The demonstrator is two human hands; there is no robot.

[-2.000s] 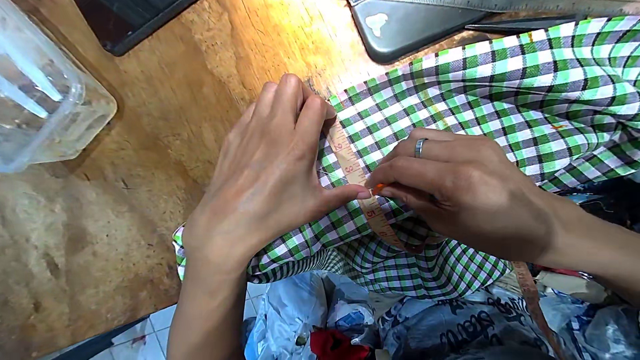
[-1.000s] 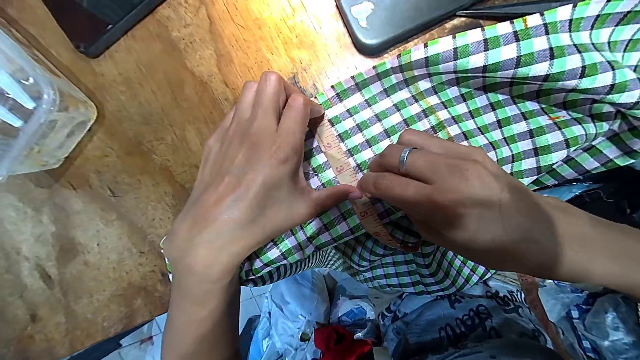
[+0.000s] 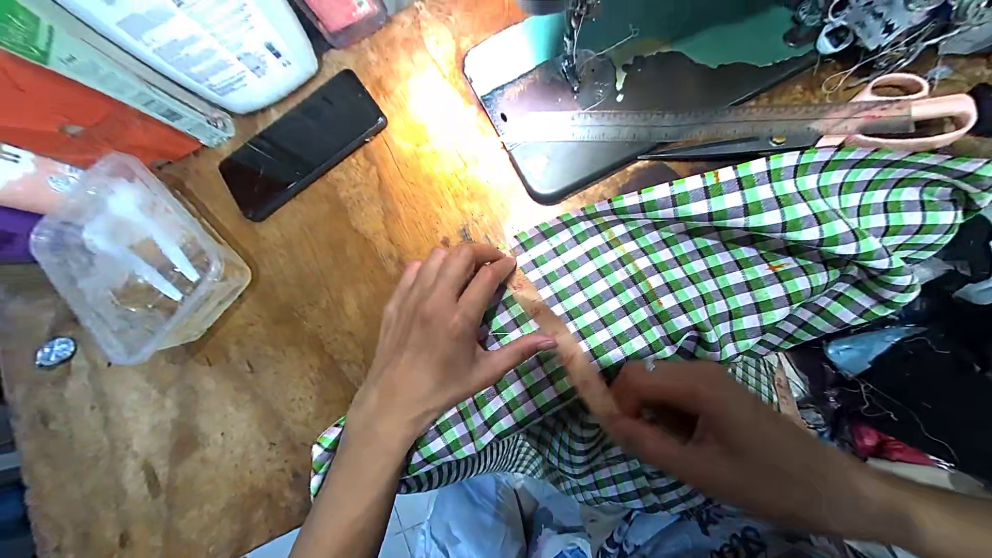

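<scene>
A green, white and black checked cloth (image 3: 682,263) lies across the wooden table and hangs over its near edge. My left hand (image 3: 449,325) presses on the cloth; its fingertips hold down one end of a pinkish tape measure (image 3: 554,329), and its thumb rests beside the tape. My right hand (image 3: 697,434), somewhat blurred, is closed around the tape further down, near the table's edge. Orange marks show on the cloth. Whether the right hand also holds something small is hidden.
A sewing machine needle (image 3: 572,70) and its plate stand beyond the cloth. A clear ruler (image 3: 697,122) lies over pink-handled scissors (image 3: 914,132). At left are a black phone (image 3: 302,145), a clear plastic container (image 3: 147,263) and a white bottle (image 3: 232,46). Plastic bags (image 3: 473,519) lie below the table.
My right hand has moved toward the near edge, away from my left thumb, and is on the tape. The orange thing at its fingertips two seconds ago no longer shows. The view has shifted.
</scene>
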